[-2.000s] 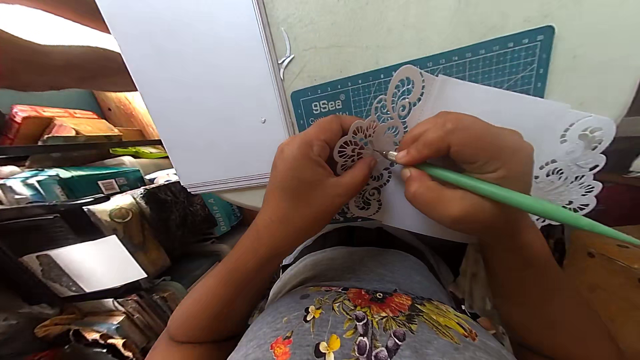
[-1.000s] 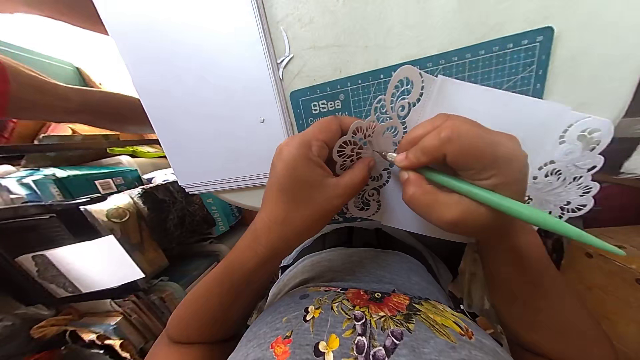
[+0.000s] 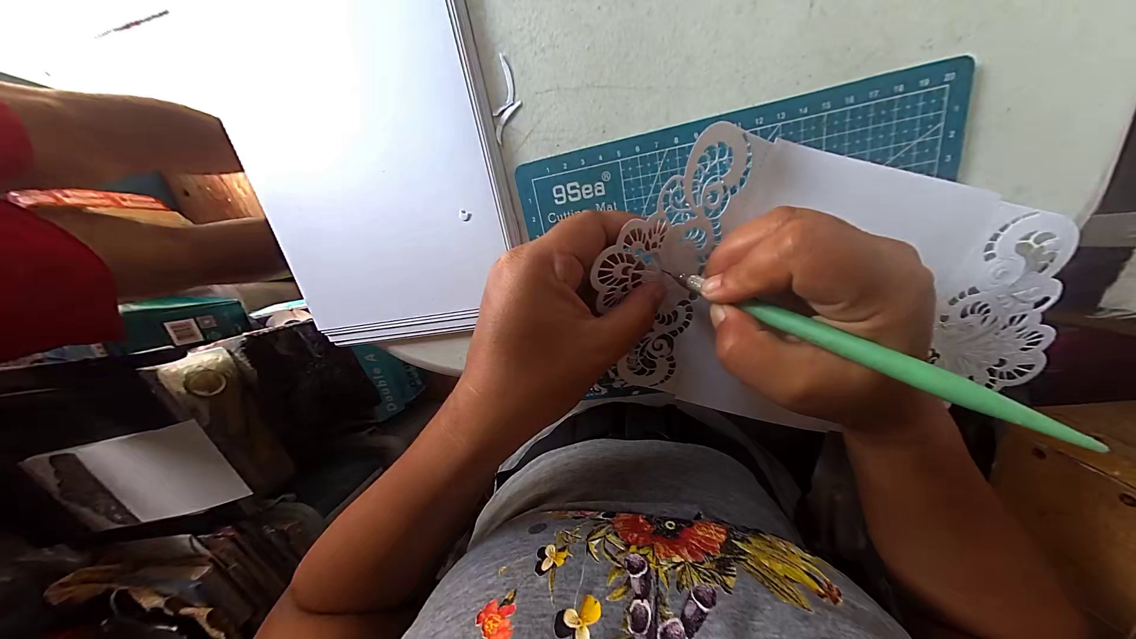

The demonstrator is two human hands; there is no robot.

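White paper point(image 3: 870, 191) with lacy cut-out scrolls and petals along its left and right ends lies over a teal cutting mat point(image 3: 896, 115). My left hand point(image 3: 568, 311) pinches the lacy left edge between thumb and fingers. In my right hand point(image 3: 825, 311) is a craft knife with a long tapered green handle point(image 3: 923, 377), held like a pen. Its metal collar and thin tip point at the lacework beside my left thumb; whether the tip touches the paper cannot be told.
A thick stack of white sheets point(image 3: 382, 177) lies left of the mat, with a small paper scrap point(image 3: 464, 215) on it. Curved paper offcuts point(image 3: 507, 98) rest on the pale table. Another person's arm point(image 3: 124, 133) reaches in at far left, above cluttered boxes point(image 3: 186, 321).
The other person's arms and red sleeve at far left have shifted, with more of the red clothing now in view. Both my hands stay nearly in place, still holding the paper and the knife.
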